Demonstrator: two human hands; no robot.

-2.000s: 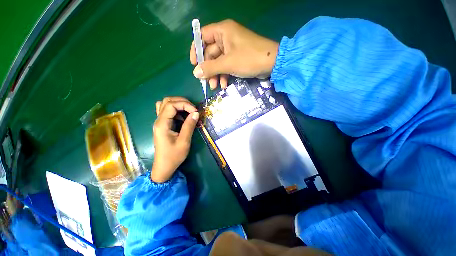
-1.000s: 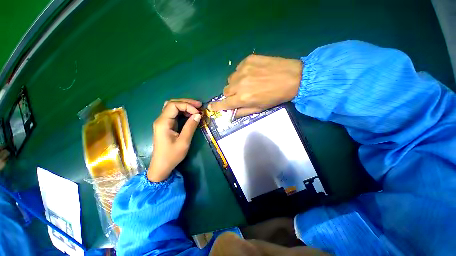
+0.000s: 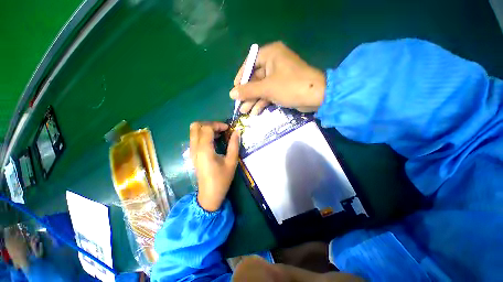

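The tablet unit (image 3: pixel 300 172) lies back up on the green mat, its silver-white panel toward me and the circuit board (image 3: pixel 270 126) at the far end. My right hand (image 3: pixel 281 77) holds the white tweezers (image 3: pixel 250 65) like a pen, tips down at the board's left corner. Yellow-amber tape (image 3: pixel 238 128) shows at that corner. My left hand (image 3: pixel 212 162) is at the same corner, thumb and forefinger close together at the unit's edge; whether anything is between them cannot be told.
An amber Kapton stack (image 3: pixel 129 165) in a clear plastic bag (image 3: pixel 146 220) lies left of my left hand. A printed white sheet (image 3: pixel 91 226), a blue cable (image 3: pixel 55 237) and other units (image 3: pixel 48 142) are farther left. Another person's hand (image 3: pixel 16 245) shows at lower left.
My right hand has lifted from pressing on the board and now points the tweezers at the corner. My left hand stays at the corner. The view has shifted; more units show at left.
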